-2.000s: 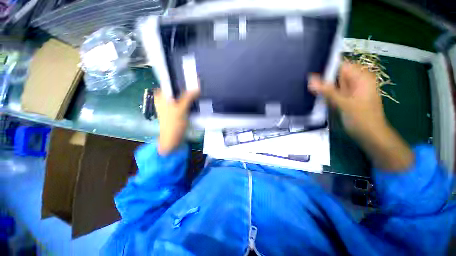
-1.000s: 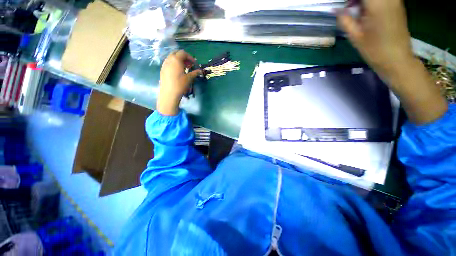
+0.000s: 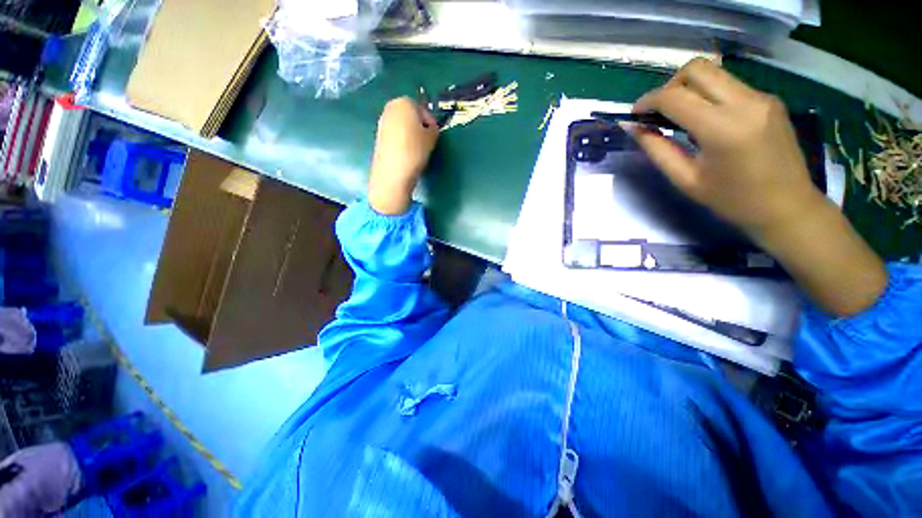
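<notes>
The tablet back cover [image 3: 617,207], black-rimmed with a pale centre and camera holes at its upper left corner, lies on white sheets [image 3: 536,238]. My right hand [image 3: 733,142] is over its far right part, hiding much of it, and grips a slim black pen-like tool [image 3: 612,116] along the far edge. My left hand [image 3: 406,142] is at the near-left end of the black strips [image 3: 470,89], fingers curled. Whether it holds a strip cannot be told. Pale tan strips [image 3: 492,105] fan out beside the black ones.
A thin dark item [image 3: 738,332] lies on the near sheets. Tan slivers [image 3: 900,167] are heaped at the right. A clear plastic bag [image 3: 329,56] and cardboard sheets [image 3: 197,61] lie at the far left. Stacked sheets [image 3: 667,22] stand at the back. An open cardboard box [image 3: 268,263] is below left.
The large housing I held up is gone from my hands. My right hand has come from the back stack to the back cover. My left hand stays by the strips, fingers shifted slightly.
</notes>
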